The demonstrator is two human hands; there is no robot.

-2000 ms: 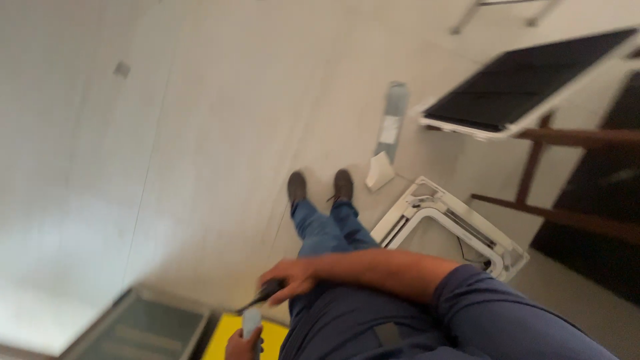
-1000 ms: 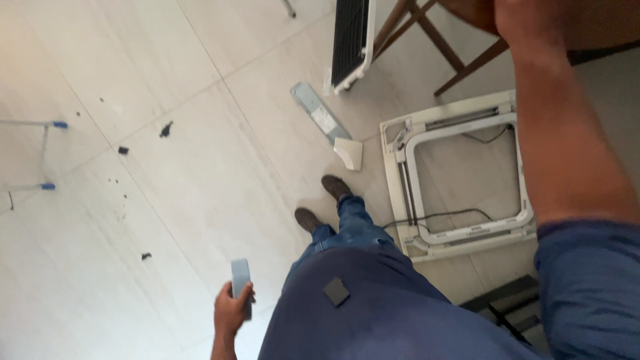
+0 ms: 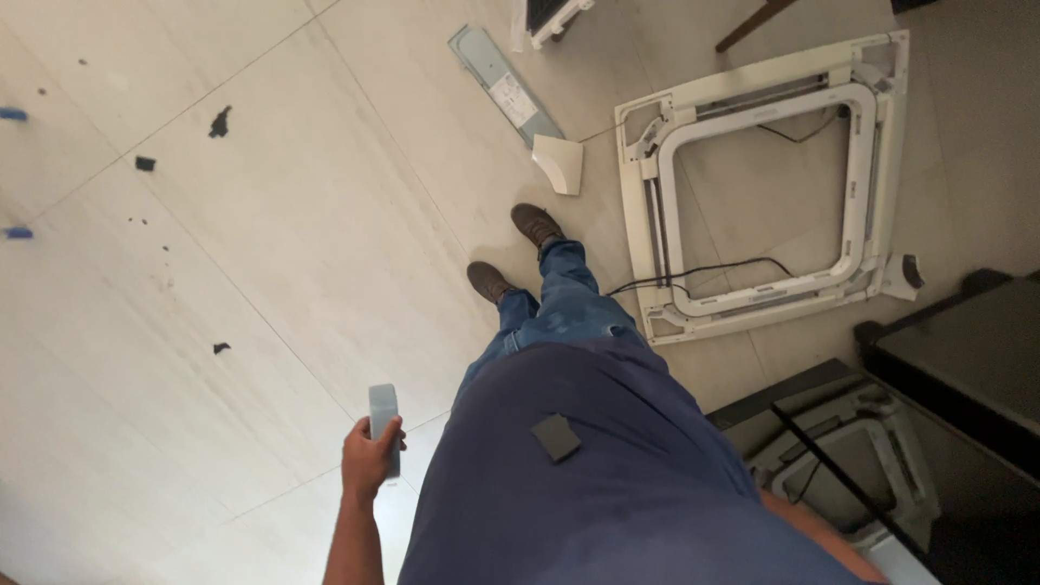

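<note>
My left hand (image 3: 374, 455) is closed around a slim grey-blue object (image 3: 383, 402), held upright over the floor left of my body; its exact kind is unclear. Only part of my right forearm (image 3: 821, 532) shows at the lower right, with the hand out of sight. On the floor to the right lies a square cream plastic panel frame (image 3: 638, 219) with a rounded inner frame and dark cables (image 3: 715, 266). A long grey cover (image 3: 496, 77) bearing a label lies beyond my shoes, touching a cream corner piece (image 3: 561, 162).
Dark scraps (image 3: 219, 122) dot the floor at left, near blue-tipped feet (image 3: 15, 114) at the edge. A black glossy stand (image 3: 959, 357) occupies the lower right. A dark-grilled panel (image 3: 552, 16) and a wooden leg (image 3: 751, 26) are at the top.
My right hand, at the brown wooden furniture one second ago, has left view; its forearm is now low at the right. My left hand still holds the grey-blue object. The view has shifted.
</note>
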